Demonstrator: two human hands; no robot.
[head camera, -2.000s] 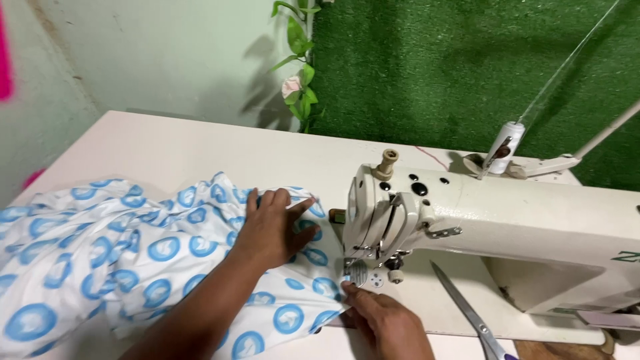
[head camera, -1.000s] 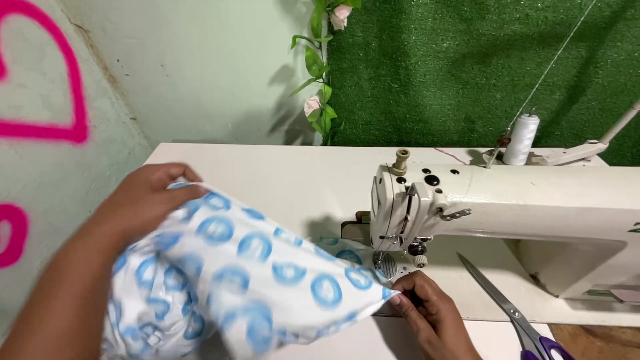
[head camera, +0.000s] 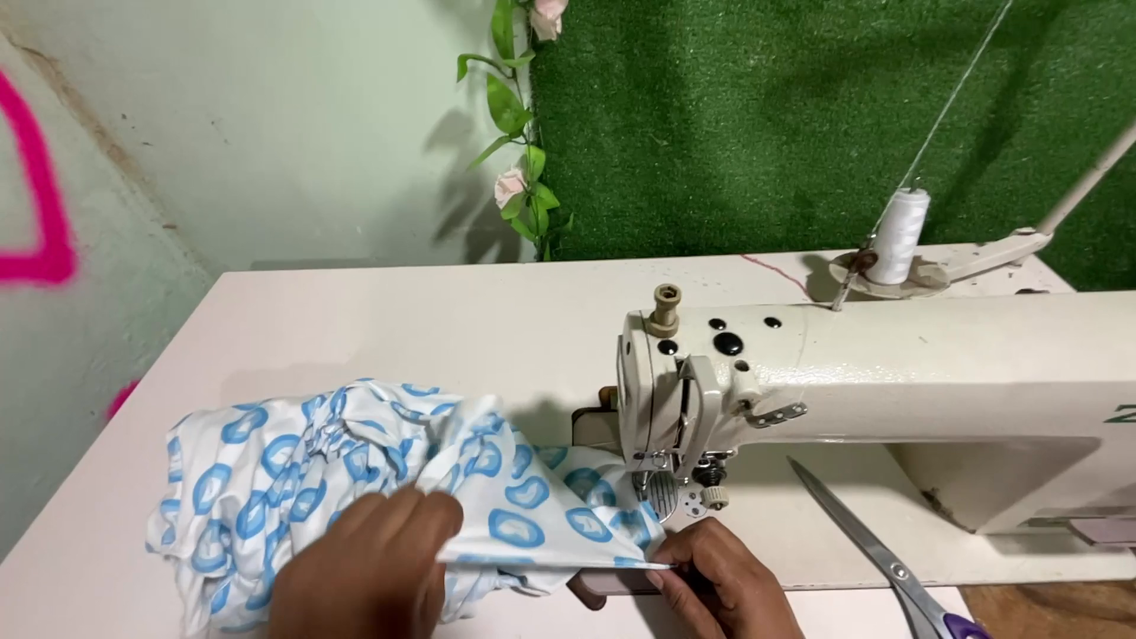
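White fabric with blue ring prints (head camera: 516, 525) lies bunched on the left of the table, its right end reaching the presser foot of the white sewing machine (head camera: 887, 355). My right hand (head camera: 723, 577) pinches the fabric's edge between thumb and fingers, just in front of the needle area. My left hand (head camera: 368, 559), slightly blurred, is closed at the near edge of the cloth, which stretches taut between both hands. The fingertips of the left hand are partly hidden. Scissors (head camera: 898, 570) with purple handles lie right of my right hand.
A white thread cone (head camera: 902, 238) stands on a holder behind the machine. The white tabletop (head camera: 390, 319) extends to the back left. Behind are a pale wall, an artificial vine with pink flowers (head camera: 510, 188) and a green turf-like panel (head camera: 710, 133).
My left hand has come down and to the right from its raised place at the fabric's far corner. The cloth it held up now lies lower, bunched on the table. My right hand still pinches the edge.
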